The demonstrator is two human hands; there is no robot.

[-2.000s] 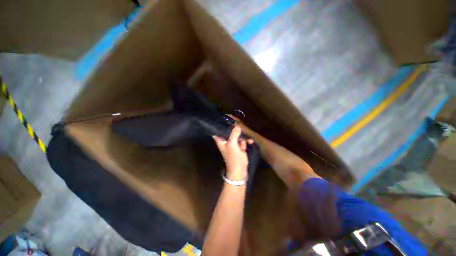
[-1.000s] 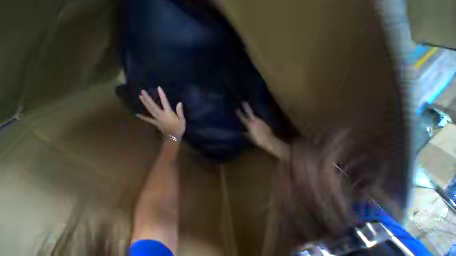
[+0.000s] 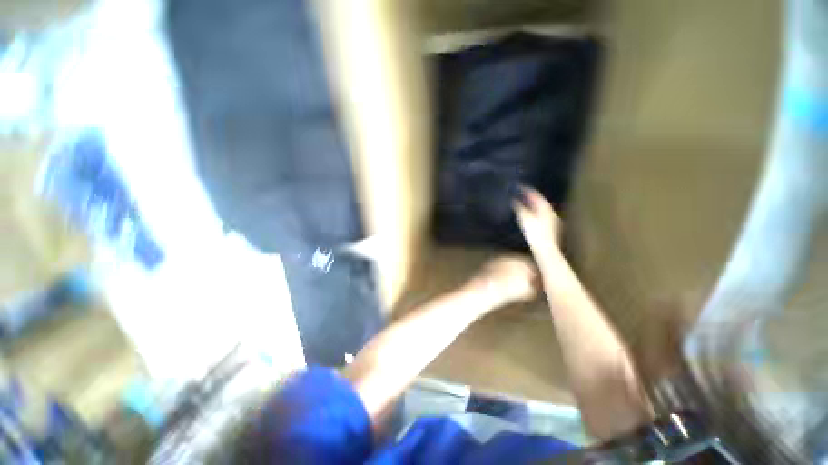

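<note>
A black garment bag (image 3: 508, 127) lies folded inside a brown carton (image 3: 690, 182). My right hand (image 3: 537, 216) reaches in over the bag's lower right part; whether it grips the cloth cannot be told. My left hand (image 3: 510, 278) is beside it at the bag's lower edge, blurred, and its fingers cannot be made out. Another black garment bag (image 3: 263, 118) hangs over the carton's left side, outside the opening. The whole view is blurred.
Bright floor with blurred blue patches (image 3: 100, 191) shows at the left. A strip of floor with blue tape (image 3: 808, 111) curves along the right. My blue sleeve (image 3: 318, 413) is at the bottom.
The view has shifted, and the black bag in the carton now shows further right. My hands have come close together. The second black bag has come into view at the left.
</note>
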